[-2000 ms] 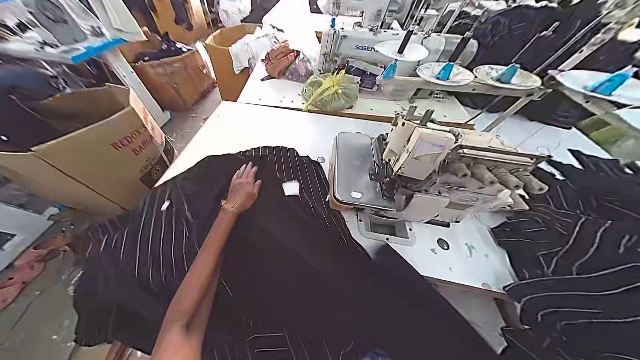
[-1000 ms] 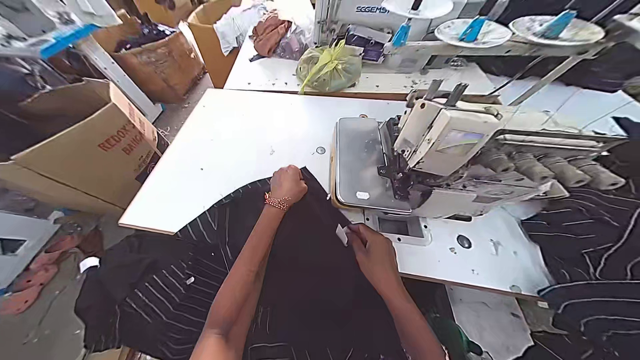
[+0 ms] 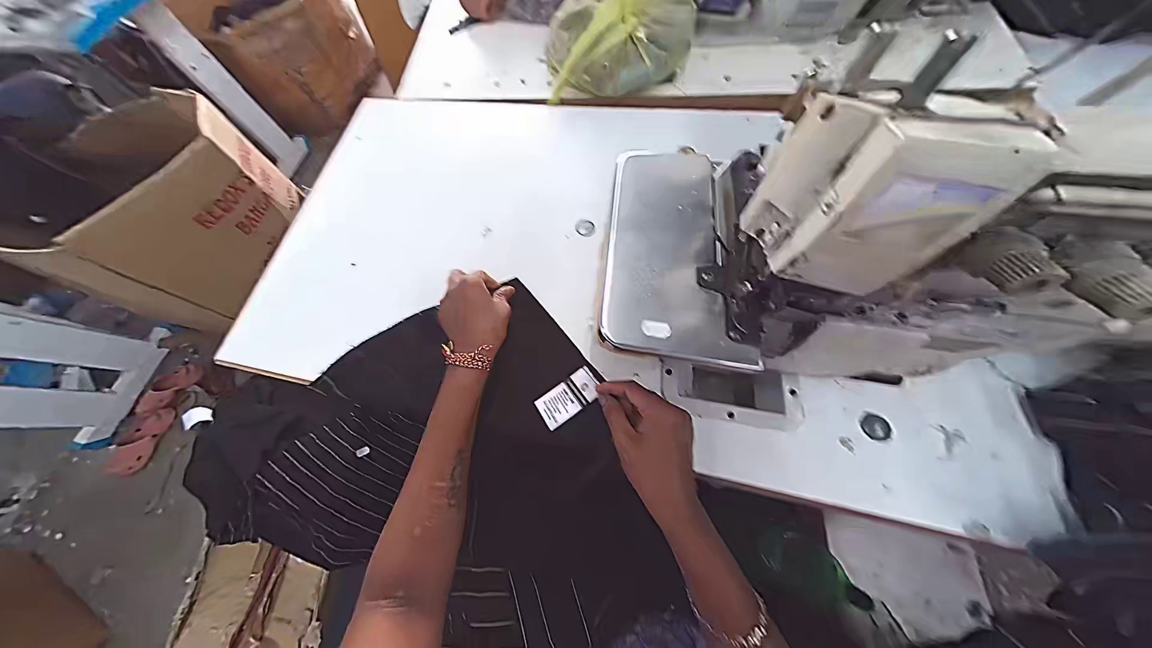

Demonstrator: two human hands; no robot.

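Note:
Black fabric with white stripes on parts of it lies over the front edge of the white sewing table and hangs down toward me. Near its top corner, my left hand is closed on the fabric. My right hand pinches the fabric's right edge, beside a white printed label. An industrial overlock sewing machine with a metal side plate stands to the right of both hands. Its needle area is hard to make out.
An open cardboard box holding dark cloth stands left of the table. Behind is a second table with a tied plastic bag. Pink clogs lie on the floor at left. Dark fabric is piled at the far right.
Two seconds ago my left hand lay flat on the fabric and my right hand was out of view. Both now grip its edges. More of the tabletop shows, and the view has moved closer.

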